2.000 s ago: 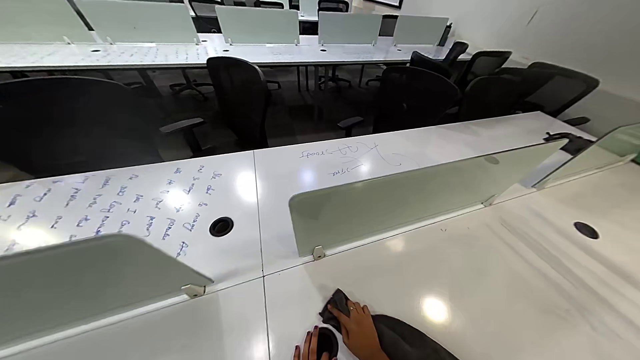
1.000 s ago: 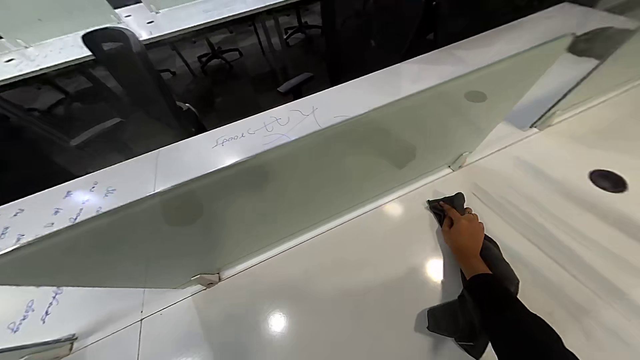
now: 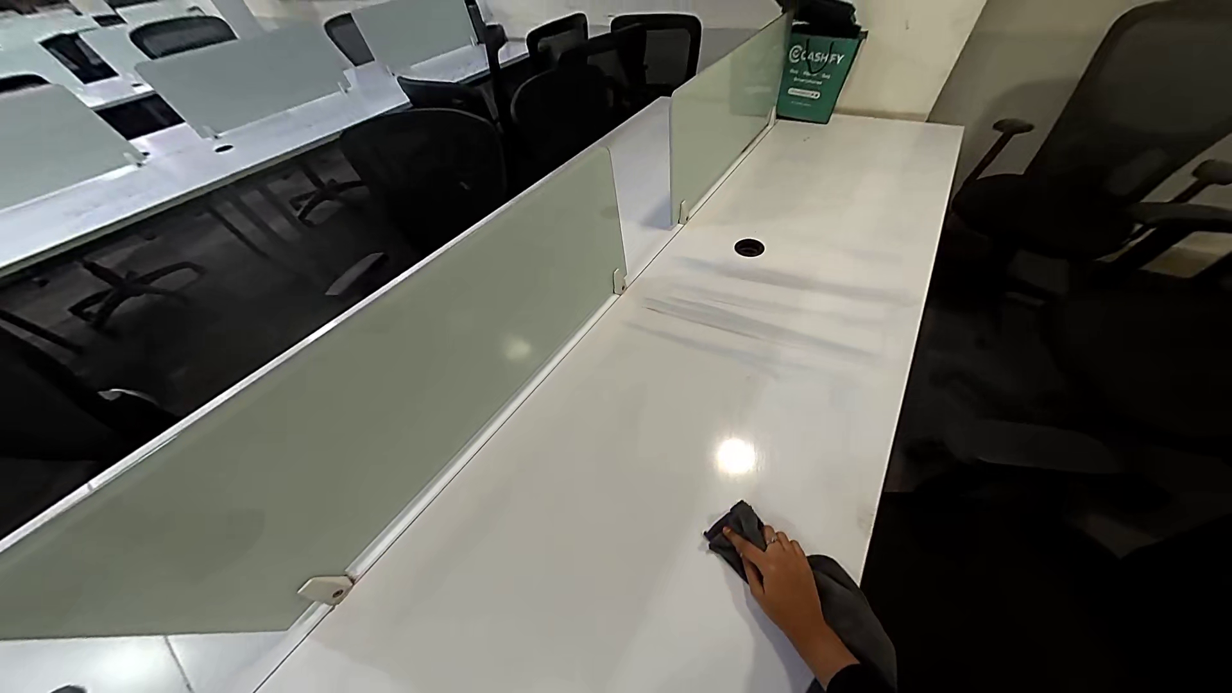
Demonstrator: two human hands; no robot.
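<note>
My right hand (image 3: 784, 587) presses a bunched dark grey cloth (image 3: 739, 539) onto the white desk top (image 3: 539, 539), near the lower right of the head view. More of the dark cloth hangs along the far side of my wrist, toward the desk's right edge. A bright light reflection lies on the surface just beyond the hand. Greyish smears (image 3: 751, 322) cross the desk farther along, close to a round black cable grommet (image 3: 749, 247). My left hand is out of view.
Frosted glass dividers (image 3: 462, 356) with clamps (image 3: 327, 589) run along the desk's left side. A green paper bag (image 3: 820, 77) stands at the far end. Black mesh office chairs (image 3: 1107, 144) are to the right and beyond the dividers, with another desk row (image 3: 221, 164) at left.
The view has swung strongly along the desk. My left hand, seen two seconds ago beside a dark round object, is out of view. My right hand has stayed on the cloth.
</note>
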